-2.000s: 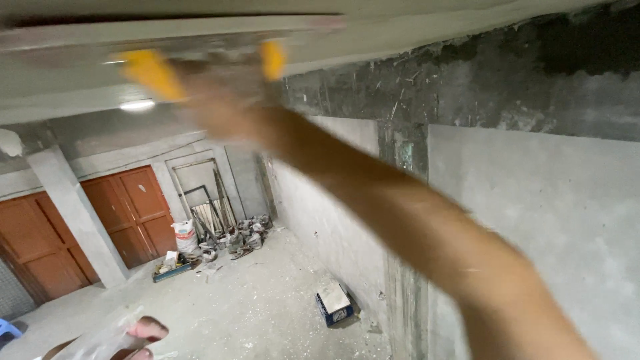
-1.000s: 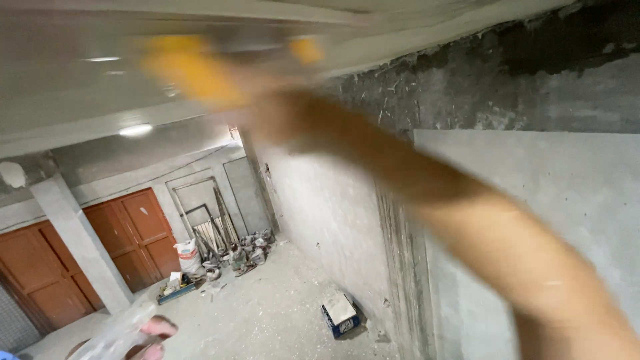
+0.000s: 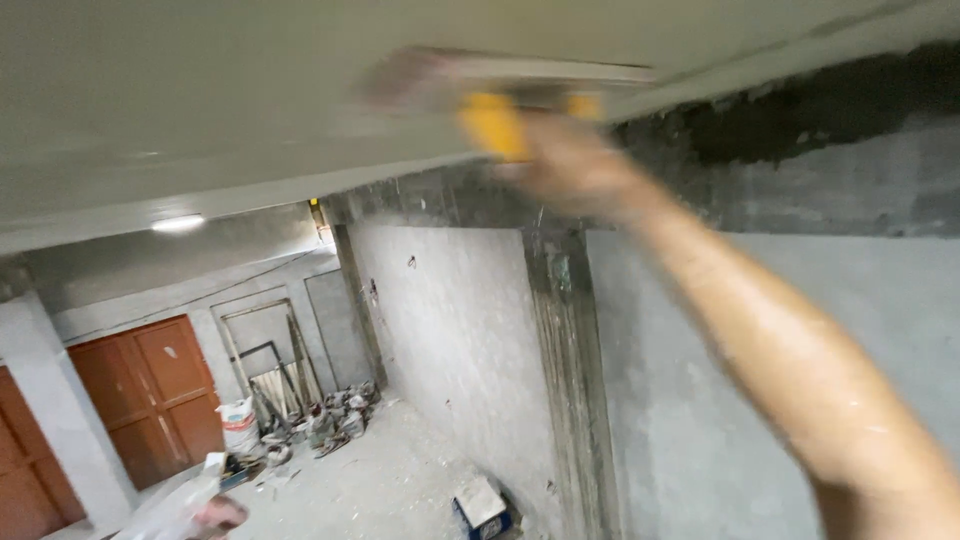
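My right hand (image 3: pixel 577 154), blurred by motion, grips a long-bladed trowel (image 3: pixel 555 71) with yellow handle parts, up at the smooth grey ceiling (image 3: pixel 225 97). The long blade lies against or very close to the ceiling, near where it meets the dark, rough band at the wall top; its left end is smeared by blur. At the bottom left edge is my left hand (image 3: pixel 219 516), low and partly out of frame. A whitish, blurred thing (image 3: pixel 169 510) lies beside its fingers; whether the hand holds it is unclear.
A grey wall with a rough concrete column (image 3: pixel 570 360) runs along the right. On the floor stands a blue box with a pale top (image 3: pixel 481 501). Farther back are a white sack (image 3: pixel 238 426), a rubble heap (image 3: pixel 337 420), leaning frames (image 3: pixel 262 330), orange-brown doors (image 3: pixel 150 390) and a pale pillar (image 3: pixel 64 405).
My right hand and the trowel have moved to the right along the ceiling since a second ago. The left hand remains low at the left. The view has shifted a little.
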